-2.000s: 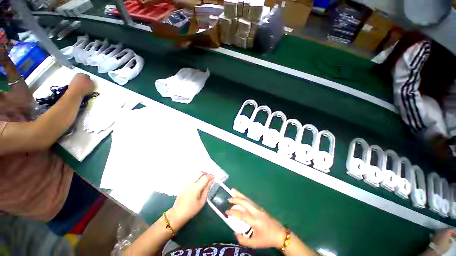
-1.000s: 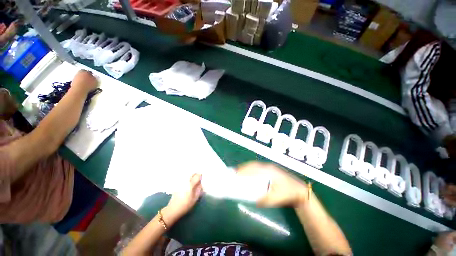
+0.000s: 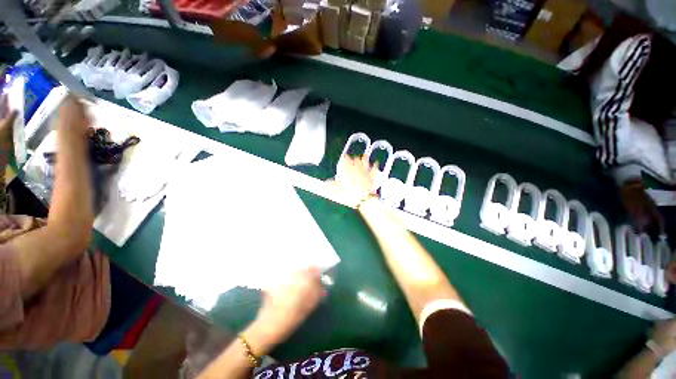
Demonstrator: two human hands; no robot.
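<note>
Several white plastic units (image 3: 424, 189), long open loops with a round disc at the base, stand in a row on the green belt. My right hand (image 3: 357, 179) reaches over the white strip and touches the leftmost unit, covering its lower part; whether the fingers are closed on it is unclear. My left hand (image 3: 293, 297) is blurred at the near right corner of a fanned pile of flat white sleeves (image 3: 230, 222); its grip cannot be told. A bagged unit (image 3: 307, 135) lies on the belt left of my right hand, beside other bagged units (image 3: 244, 107).
More white units (image 3: 545, 222) stand further right. A neighbour's arm (image 3: 70, 178) is over a dark bundle (image 3: 111, 145) at left. A person in a striped sleeve (image 3: 621, 104) is across the line. Another hand (image 3: 656, 355) shows bottom right. Small cartons (image 3: 348, 26) stand at the far side.
The white sleeved item between my hands has left them, and another bagged unit now lies on the belt. My right hand has moved forward to the row; my left hand has moved slightly down at the pile.
</note>
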